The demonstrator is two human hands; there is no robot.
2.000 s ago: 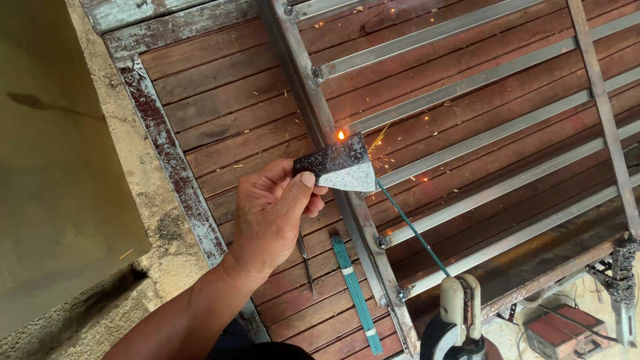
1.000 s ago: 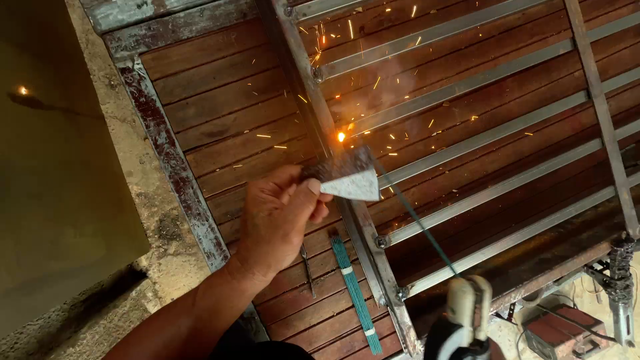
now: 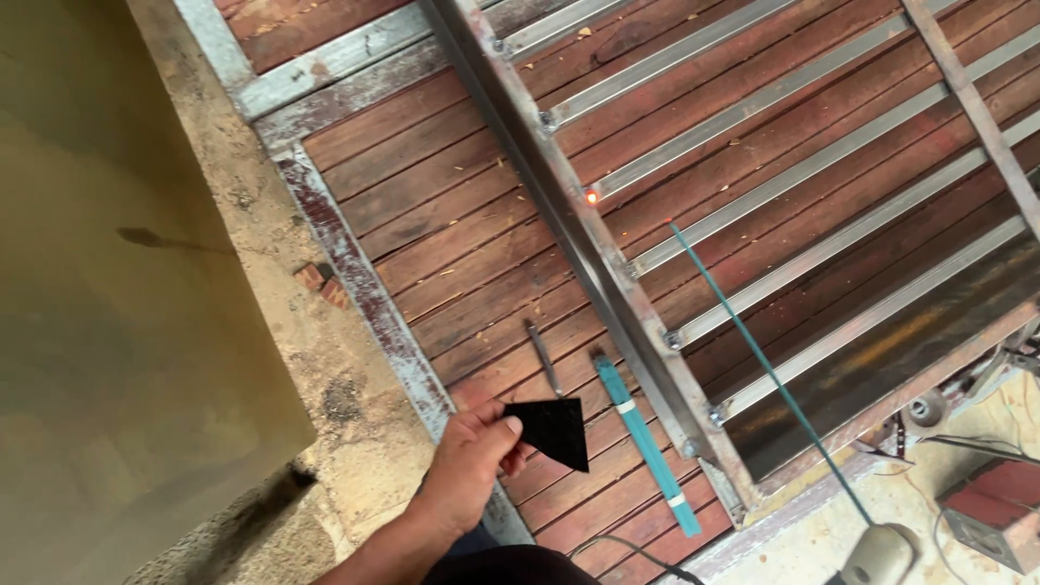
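Observation:
My left hand (image 3: 475,455) pinches a dark flat plate (image 3: 556,431) by its left edge, away from the steel frame. An electrode holder (image 3: 877,556) at the bottom right carries a green welding electrode (image 3: 756,349), whose tip glows faintly above the wooden slats. My right hand is out of view. A red-hot weld spot (image 3: 591,197) glows where a flat metal bar (image 3: 715,118) meets the steel side rail (image 3: 569,207). Beside the rail lies a banded bundle of green welding electrodes (image 3: 646,447), with a thin metal rod (image 3: 543,357) near it.
Wooden slats (image 3: 439,195) lie beneath the frame. A concrete ledge (image 3: 268,301) and murky greenish surface (image 3: 122,325) are at left. Small broken pieces (image 3: 321,284) rest on the ledge. A red-topped metal box (image 3: 995,512) stands lower right; a cable crosses the bottom.
The sparks have stopped and the electrode tip is off the joint. My left hand has drawn the plate back from the rail. The view has shifted.

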